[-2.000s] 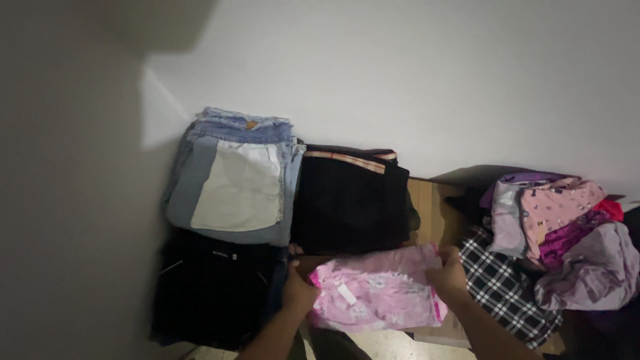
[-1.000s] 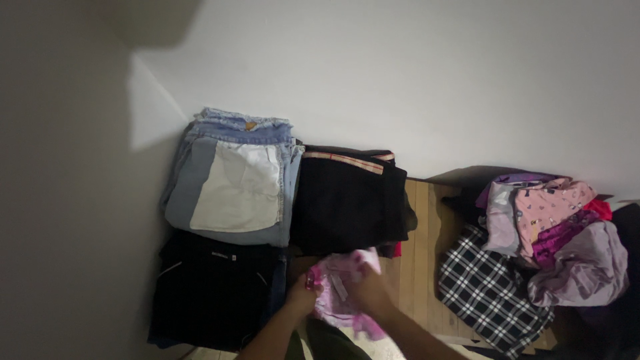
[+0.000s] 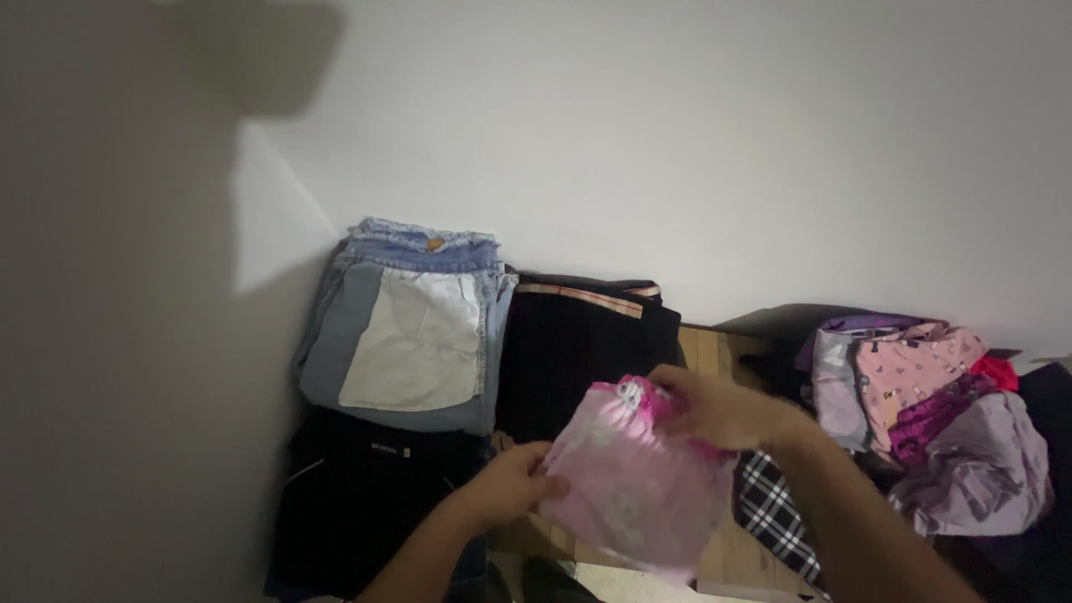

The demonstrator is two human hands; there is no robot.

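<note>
A light pink patterned garment (image 3: 632, 494) with a brighter pink gathered edge hangs between my two hands, in front of the wooden surface. My left hand (image 3: 512, 484) pinches its left side, thumb on the near face. At the upper right, my right hand (image 3: 712, 410) grips the bright pink edge; its fingertips are partly hidden by the cloth and slightly blurred. Just behind the garment lies a folded black garment (image 3: 586, 360) with a striped band. To the left of that are folded light blue jeans (image 3: 327, 368) with a pale pocket lining showing.
Black folded clothing (image 3: 360, 511) lies at the lower left, below the jeans. A loose heap holds a pink printed garment (image 3: 909, 377) and a lilac garment (image 3: 988, 469), beside a black-and-white plaid garment (image 3: 775, 511). A pale wall (image 3: 670, 142) rises behind the wooden surface (image 3: 708, 347).
The pink garment was spread wide between my hands, then bunched together; now it hangs opened out with its bright pink edge up. My right hand has moved up to that edge.
</note>
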